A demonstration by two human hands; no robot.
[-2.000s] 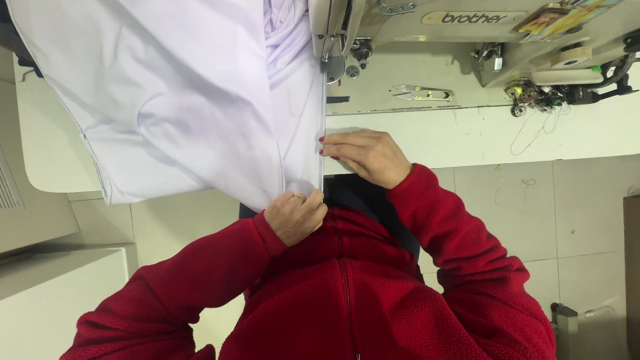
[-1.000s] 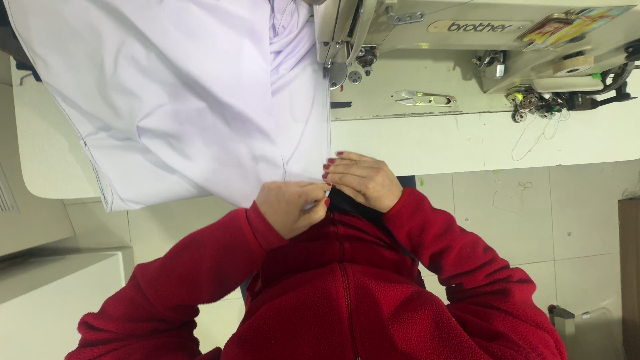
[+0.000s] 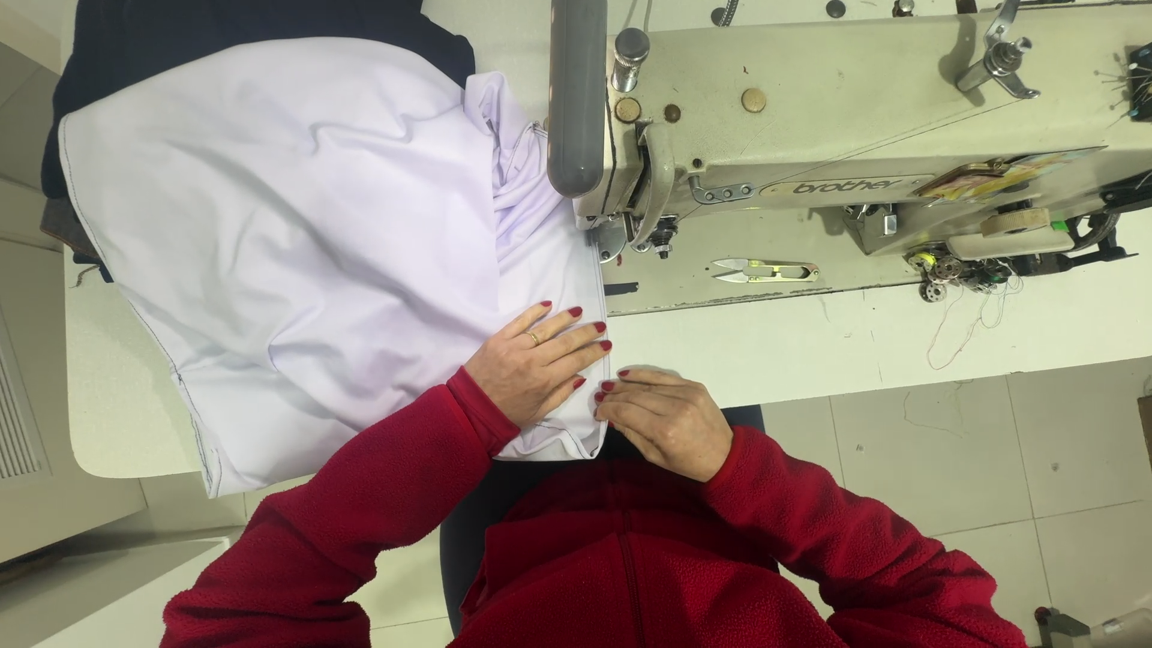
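White fabric [image 3: 315,243] lies over the left of the sewing table, its right edge running under the presser foot area of a Brother sewing machine [image 3: 792,135]. My left hand [image 3: 544,364] rests flat on the cloth near that edge, fingers spread a little. At the edge's lower end, my right hand [image 3: 666,418] has its thumb and fingers at the border of the fabric; whether they pinch it is hard to tell. The needle is not clearly visible.
Thread snips [image 3: 767,270] lie on the machine bed. Bobbins with loose thread [image 3: 945,274] sit to the right. Dark cloth [image 3: 261,20] lies behind the white fabric. The table's front edge [image 3: 864,373] runs just ahead of my body, above a tiled floor.
My left hand has moved from the lower corner of the fabric up onto its surface and opened out flat. My right hand remains near the edge. The view has shifted.
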